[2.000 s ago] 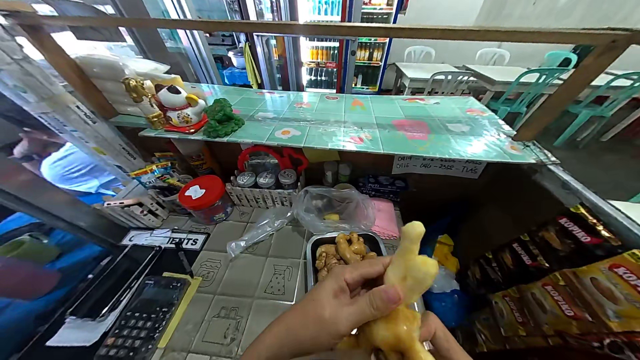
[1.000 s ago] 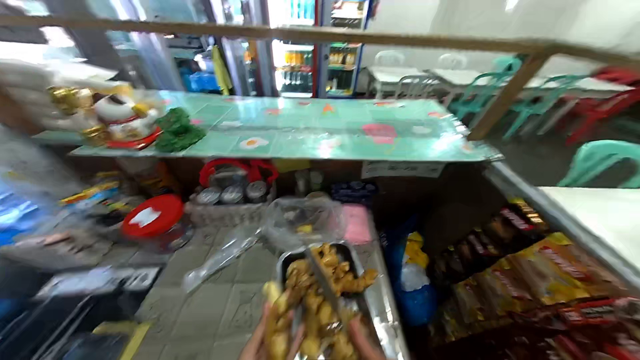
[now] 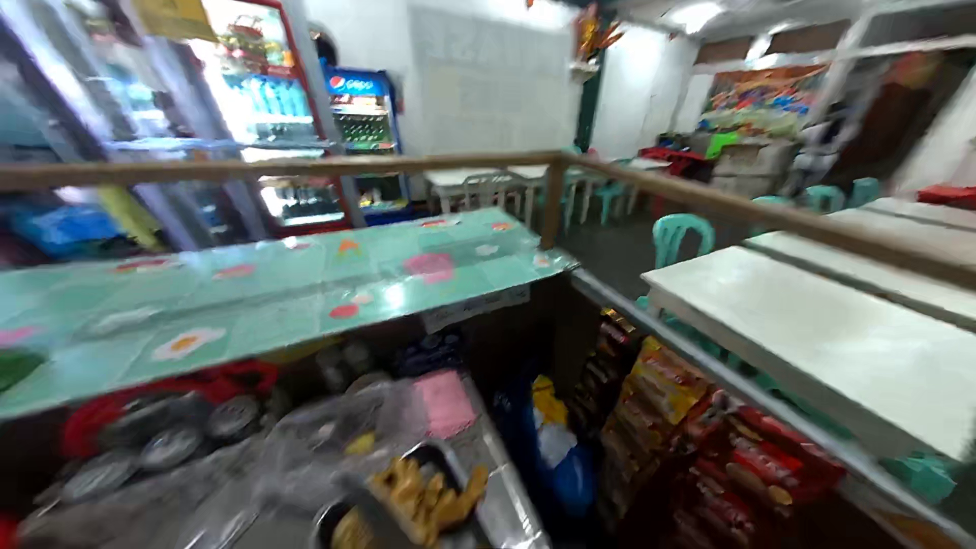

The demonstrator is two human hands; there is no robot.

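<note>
Neither my left hand nor my right hand shows in the view now. At the bottom centre, a metal tray holds pieces of ginger root [image 3: 431, 496], cut off by the lower edge of the picture. A blurred dark, flat shape, possibly a knife blade, lies across the ginger; what holds it is out of view. Behind the tray rests a clear plastic bag [image 3: 328, 435] with something yellow in it. A pink cloth or packet [image 3: 444, 402] sits just to the right of the bag.
A raised counter shelf [image 3: 290, 282] crosses in front, with a wooden rail [image 3: 427, 162] above. Round metal lids [image 3: 171, 446] are at the left. Hanging snack or drink packets [image 3: 732, 473] and a metal edge [image 3: 762, 396] stand at the right, beyond them a white table [image 3: 823, 313].
The view has swung up and to the right, blurred. Both hands were at the ginger in the earlier frames, and a blade showed over the tray one second ago; the hands are out of view now.
</note>
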